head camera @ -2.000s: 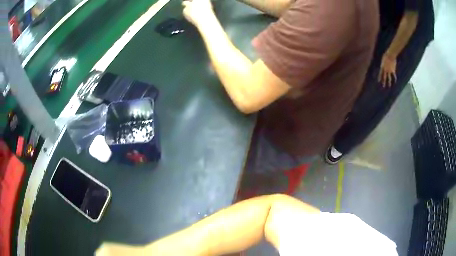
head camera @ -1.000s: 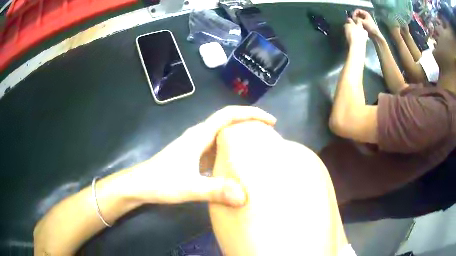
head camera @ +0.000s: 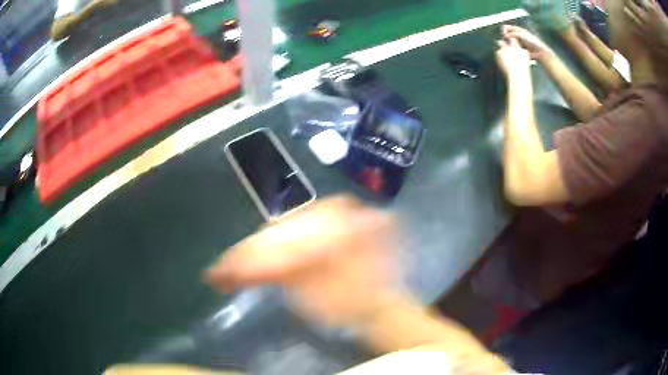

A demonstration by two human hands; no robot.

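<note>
My right hand point(head camera: 315, 260) is strongly blurred, low in the middle of the view, with its arm coming from the lower right. Its fingers point left; no held object can be made out, and whether the fingers are apart is unclear. A smartphone point(head camera: 269, 174) with a dark screen and pale rim lies on the bench just beyond the hand. Only a strip of skin shows along the bottom edge; my left hand itself cannot be made out.
A white earbud case point(head camera: 328, 147), a dark blue parts tin point(head camera: 377, 179) and a clear plastic bag point(head camera: 315, 110) stand beyond the phone. A red tray point(head camera: 132, 110) and a grey post point(head camera: 256, 51) are by the green conveyor point(head camera: 381, 22). A co-worker point(head camera: 615, 154) sits at the right.
My left hand has let go of my right arm and left the view. My right hand has come into view over the bench. The view has shifted, showing more of the red tray and conveyor.
</note>
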